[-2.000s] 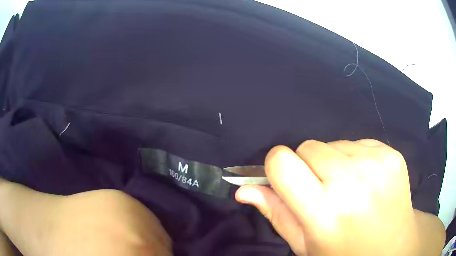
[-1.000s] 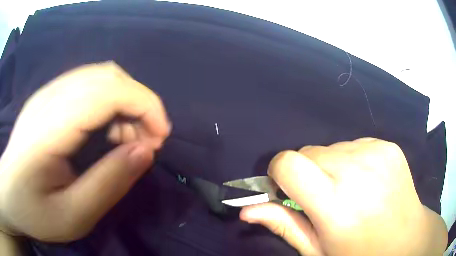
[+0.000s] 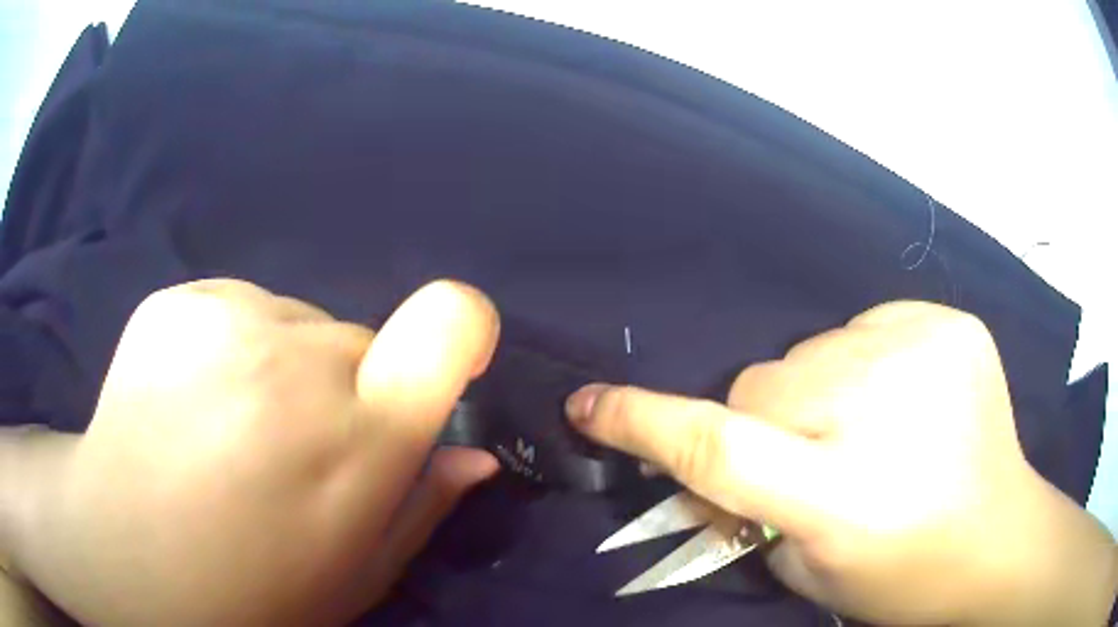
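Observation:
A dark navy coat (image 3: 515,184) fills most of the view. Its small black size label (image 3: 521,456), with a white "M", lies between my hands. My left hand (image 3: 294,429) pinches the cloth at the label's left end between thumb and index finger. My right hand (image 3: 895,453) keeps the thread snips (image 3: 680,539) in its palm, blades apart and pointing left, just below the label. Its extended index finger presses on the cloth above the label's right part. The snips' green handle is mostly hidden. A short white thread end (image 3: 628,339) lies above the label.
The white table (image 3: 858,74) shows behind the coat at the top and right. A fine curled thread (image 3: 917,252) lies across the coat's upper right edge. Another short thread (image 3: 1036,245) is on the table. A notched corner of the coat shows at the right.
My left hand has come down and right onto the label's left end. My right index finger has stretched out onto the cloth, and the snips have tilted lower. The coat has shifted slightly to the right.

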